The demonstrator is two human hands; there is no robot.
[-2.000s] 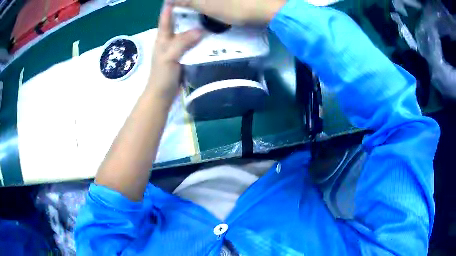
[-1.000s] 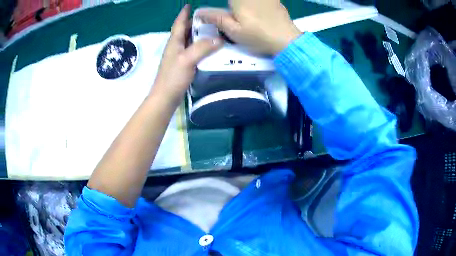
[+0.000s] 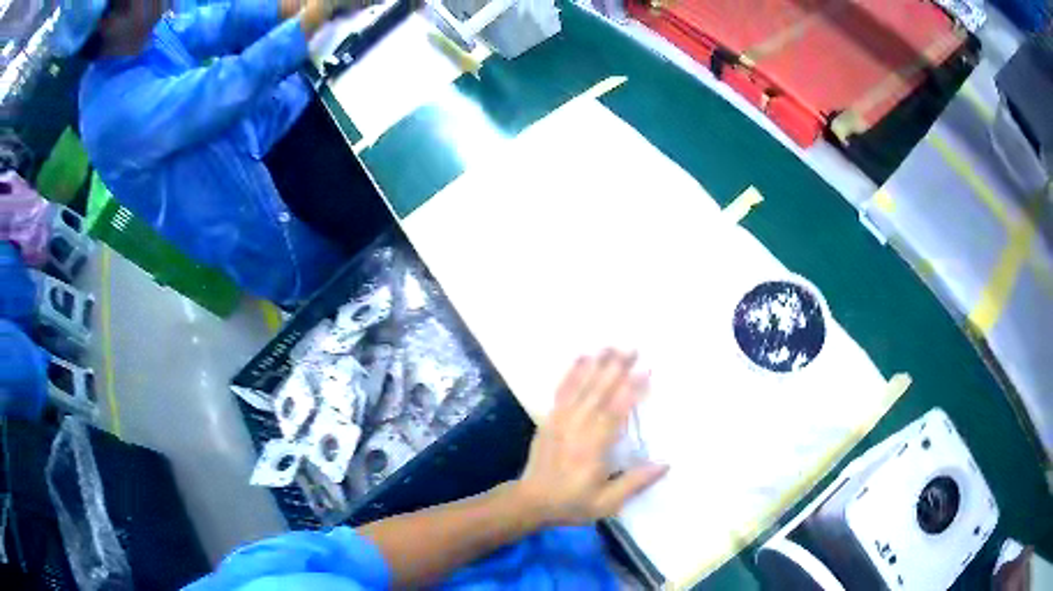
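Note:
The white mini projector (image 3: 906,510) stands at the lower right, its round dark lens facing up and its base disc partly cut off by the bottom edge. My left hand (image 3: 587,444) is spread palm down on or just above the white sheet (image 3: 577,254), left of the projector, holding nothing that I can see. A small piece of my right hand (image 3: 1013,570) shows at the bottom right corner beside the projector; its grip is hidden. The screw dish (image 3: 782,327), full of dark and shiny screws, lies on the sheet between my left hand and the bench's far side.
A black parts crate (image 3: 439,466) with bagged front panels (image 3: 331,444) stands against the bench's left edge. A person in a blue smock (image 3: 191,127) works at the upper left. Red-orange pads (image 3: 797,52) lie on the line beyond the green bench edge (image 3: 693,150).
The view has swung left, bringing the crate and the other person in. My left hand has left the projector for the sheet. My right hand is almost out of view.

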